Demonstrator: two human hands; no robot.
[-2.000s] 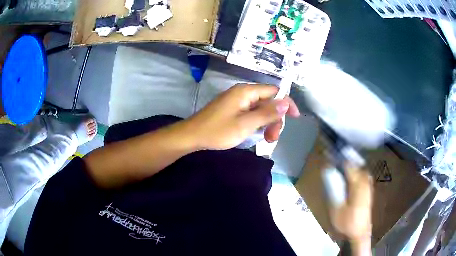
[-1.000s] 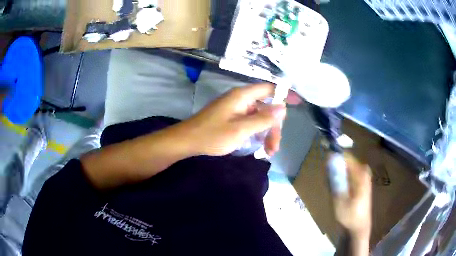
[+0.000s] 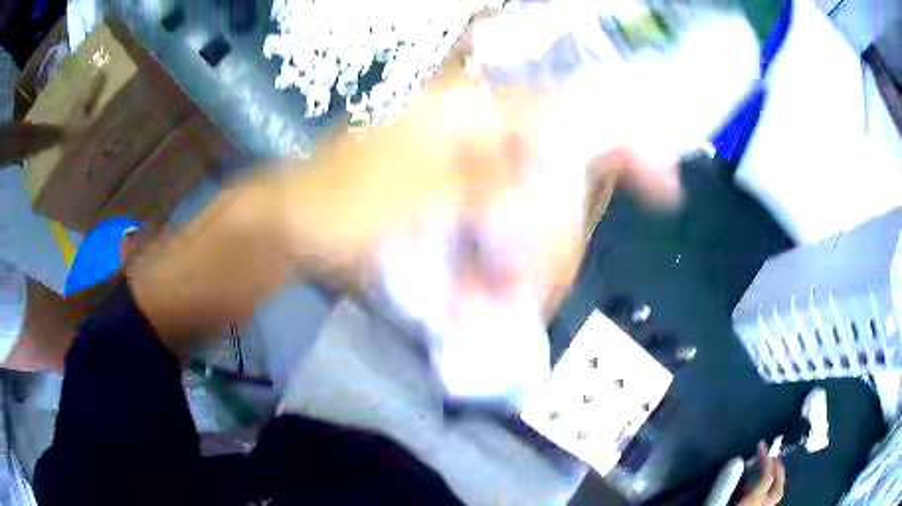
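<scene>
My left hand [image 3: 435, 163] is large and strongly blurred at the upper middle. It appears closed around a blurred white corded unit. A bright white part [image 3: 682, 74] shows beyond the fingers, and a white, partly clear bundle [image 3: 485, 341] hangs below the hand. The hold itself is hard to make out. My right hand [image 3: 764, 482] is small at the bottom right edge, partly cut off, closed on a mallet with a white head [image 3: 816, 420]. A white square housing [image 3: 598, 390] with small dark holes lies on the dark bench, between the hands.
A large pile of small white clips [image 3: 346, 49] lies at the top. An open cardboard box [image 3: 119, 128] and a blue stool [image 3: 104, 255] are at the left. Stacked white slotted covers [image 3: 831, 316] stand at the right. A blue edge [image 3: 742, 119] runs at upper right.
The view has swung toward the clip pile. My left hand has moved up and forward with the white unit. My right hand, still with the mallet, now shows low at the right.
</scene>
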